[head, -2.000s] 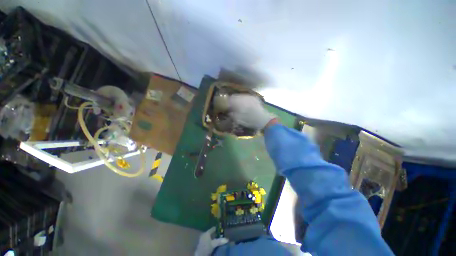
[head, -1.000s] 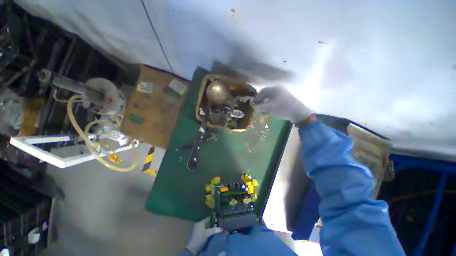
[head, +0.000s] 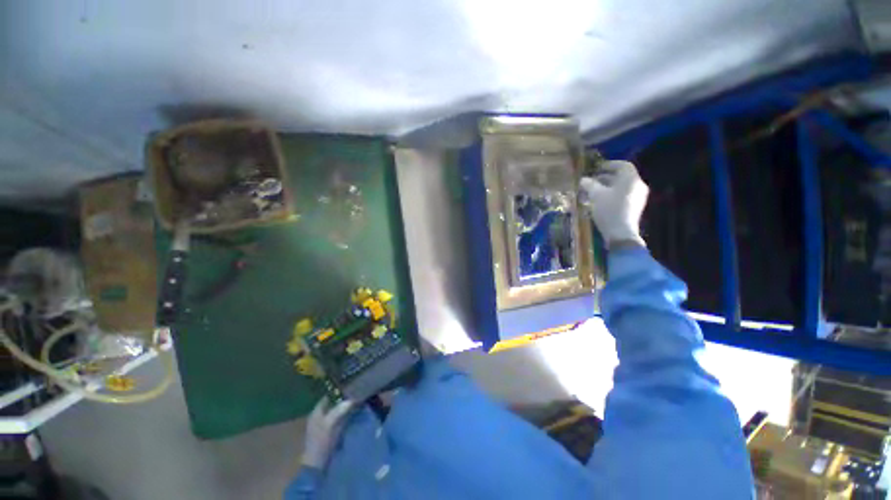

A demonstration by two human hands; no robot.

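My left hand (head: 326,430), in a white glove, holds the near left edge of a green circuit board (head: 358,347) with yellow tape tabs, over the front of the green mat. My right hand (head: 617,200), in a white glove, is at the right rim of the solder pot (head: 495,234). Its fingers are bent around something small and dark that I cannot make out. The silver bath (head: 545,234) has a patchy, partly reflecting surface.
A brown open container (head: 220,174) stands at the back left of the green mat (head: 293,254), with a dark handle (head: 173,283) leaning out of it. A cardboard box (head: 117,259) and yellowish tubing (head: 59,366) are farther left. Blue racks (head: 725,225) stand at the right.
The view has swung right, bringing the solder pot to the middle. My right hand has left the brown container and moved right to the pot's far side. My left hand still holds the board, now tilted.
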